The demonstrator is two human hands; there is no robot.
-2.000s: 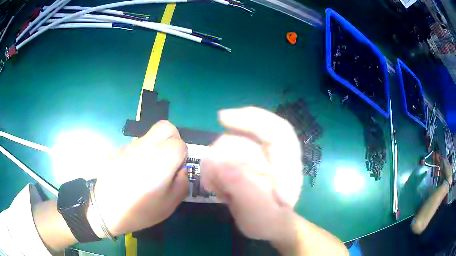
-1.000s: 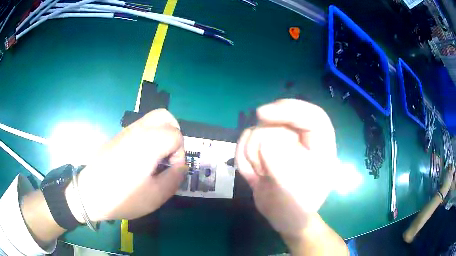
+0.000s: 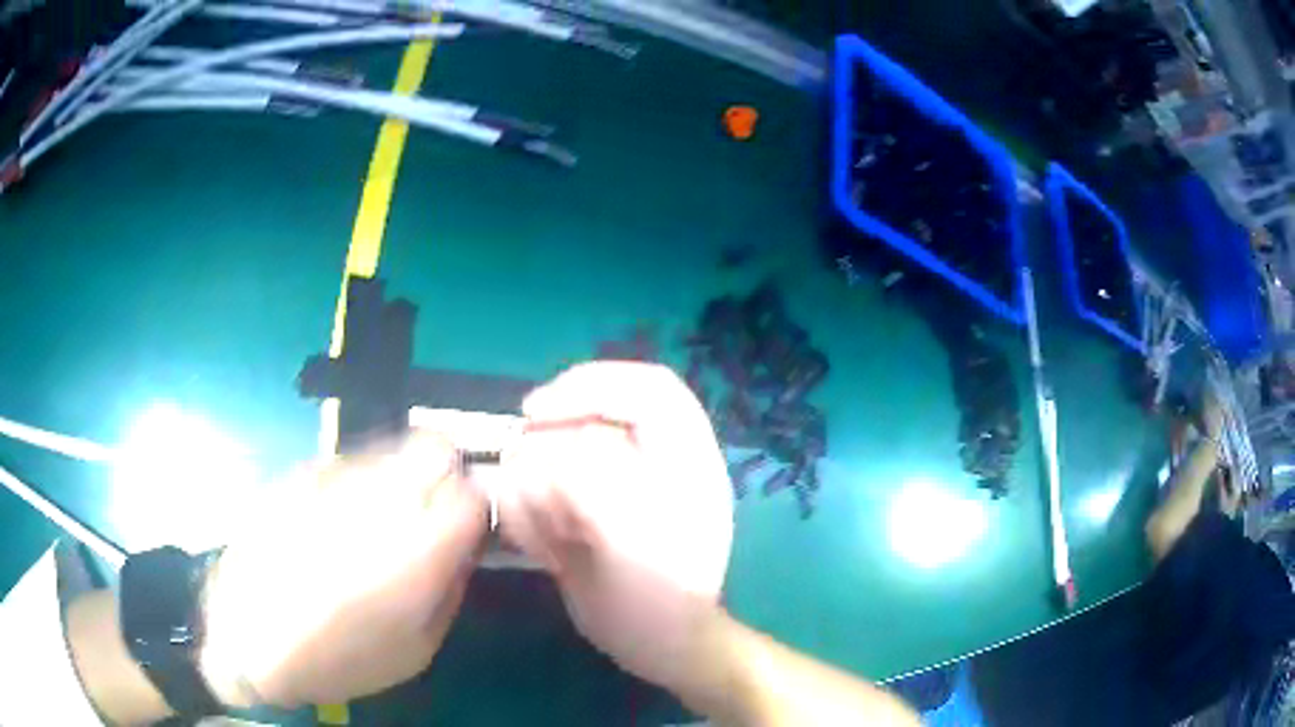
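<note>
My left hand (image 3: 348,575), with a dark watch at the wrist, is closed over the left part of the white reference card (image 3: 518,554). White cables (image 3: 57,443) run in from the left edge towards it; their end in my fist is hidden. My right hand (image 3: 618,518) is right beside it, fingers curled in, the fingertips of both hands meeting over the card. What lies between the fingertips is blurred and hidden. Black tape (image 3: 376,348) borders the card. A pile of black housings (image 3: 760,376) lies to the right of my right hand.
White cables (image 3: 384,100) fan out at the upper left across a yellow line (image 3: 381,192). Two blue-rimmed trays (image 3: 930,252) (image 3: 1101,315) stand upper right, near an orange piece (image 3: 740,122). A smaller housing heap (image 3: 983,412) and a long white cable (image 3: 1052,483) lie right. Another person's arm (image 3: 1182,497) shows far right.
My right hand, apart from the left a second ago with a small dark piece at its fingertips, has moved left to meet it. The camera view has shifted, so the table things appear farther left.
</note>
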